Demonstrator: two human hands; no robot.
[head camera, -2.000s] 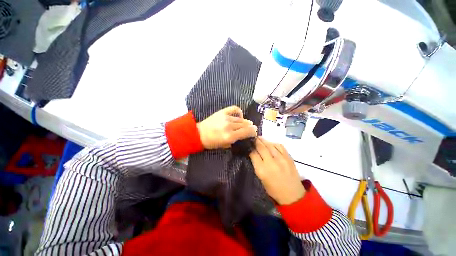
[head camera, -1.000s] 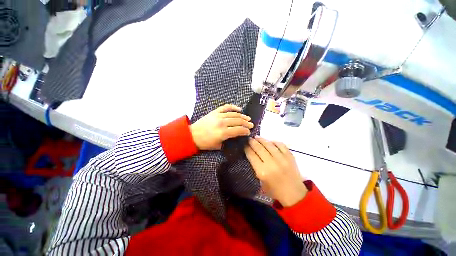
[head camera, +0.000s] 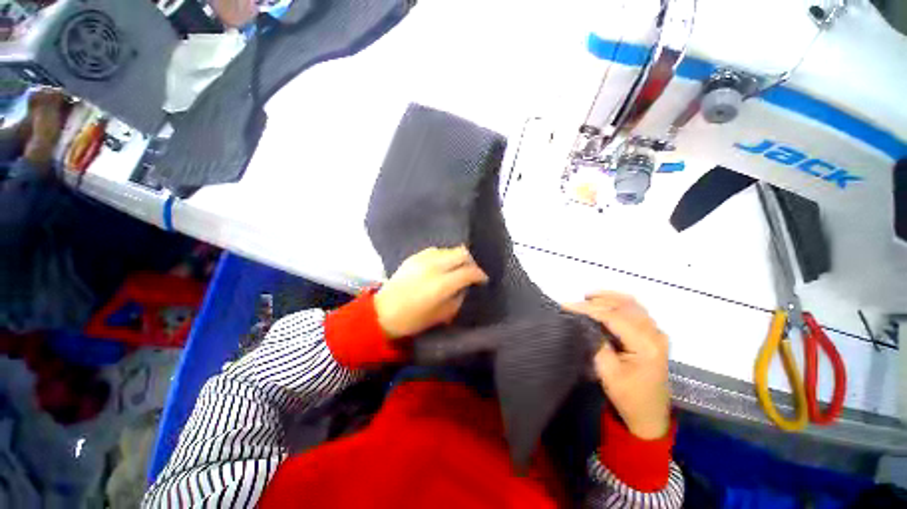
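Observation:
A dark checked cloth piece (head camera: 428, 169) lies on the white table left of the needle area, and its near part hangs over the front edge toward my lap. My left hand (head camera: 430, 290) pinches the cloth at its middle. My right hand (head camera: 629, 350) grips its right edge near the table's front, with the fingertips curled over it. A narrow darker strip of cloth runs between the hands. The presser foot (head camera: 592, 154) has no cloth under it. The cloth is slightly blurred.
Shears with yellow and red handles (head camera: 786, 316) lie at the right beside small black pieces (head camera: 711, 196). The white machine head (head camera: 776, 129) stands at upper right. More checked pieces (head camera: 214, 139) lie at upper left. A blue bin (head camera: 204, 348) is below the table. Another person's hand (head camera: 45, 121) shows far left.
The cloth has come away from the presser foot toward me and to the left. My right hand has moved right and nearer, away from my left hand. The view has shifted.

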